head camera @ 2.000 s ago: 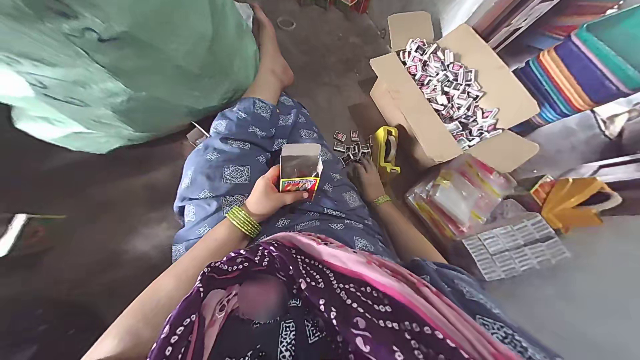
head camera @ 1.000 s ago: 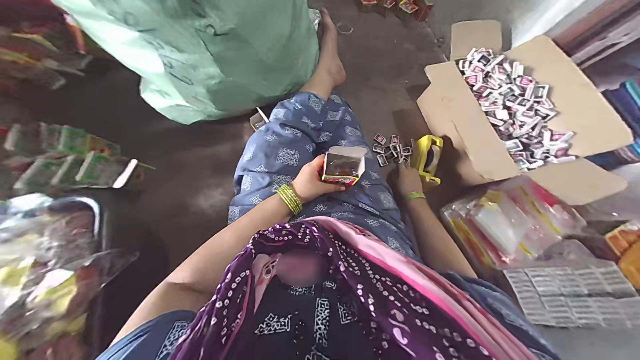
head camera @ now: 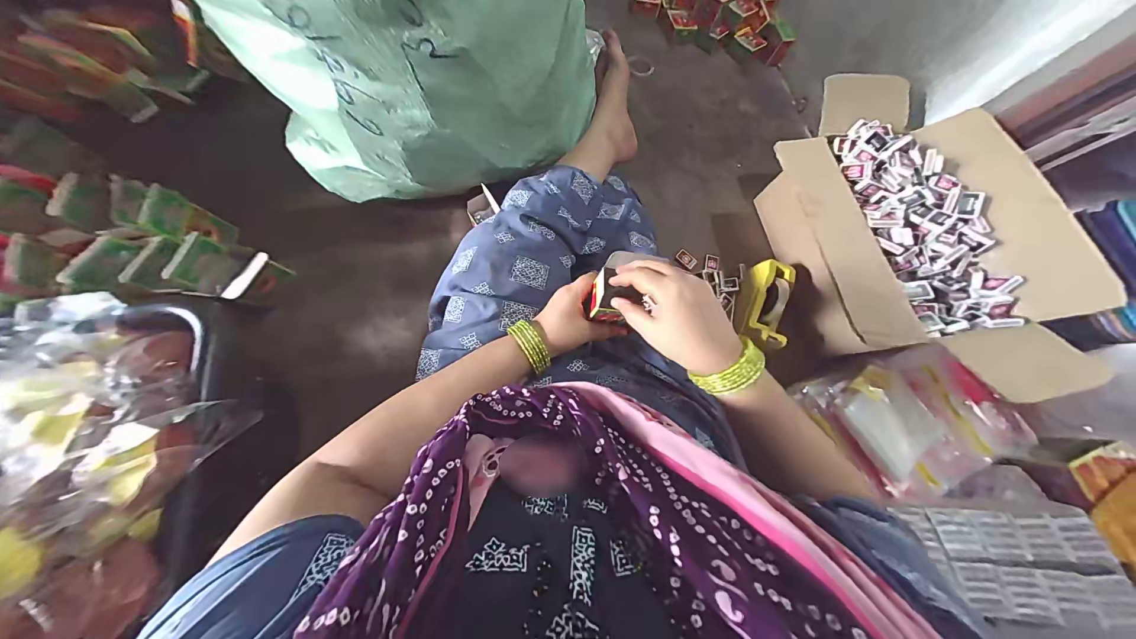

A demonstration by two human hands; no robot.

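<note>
Above my lap, my left hand [head camera: 572,318] grips a small printed carton [head camera: 603,297] with a raised pale flap. Over the carton's opening is my right hand [head camera: 679,315], its fingertips at or inside the opening; whether they hold anything is hidden. Several small matchbox-like boxes [head camera: 713,264] lie on the floor just beyond my right hand. A yellow tape dispenser [head camera: 769,302] lies to the right of them. Farther right, an open cardboard box [head camera: 821,240] holds a heap of similar small boxes [head camera: 932,213].
A large green sack [head camera: 444,98] stands ahead, near my foot. At left are rows of green and red packets [head camera: 169,222] and a black tub [head camera: 206,328] of plastic-wrapped items. Clear plastic bags [head camera: 914,426] and wrapped packs [head camera: 1021,550] lie at right.
My right hand has moved from the loose small boxes on the floor to the carton in my left hand. The view has swung left, bringing the tub and packets into sight.
</note>
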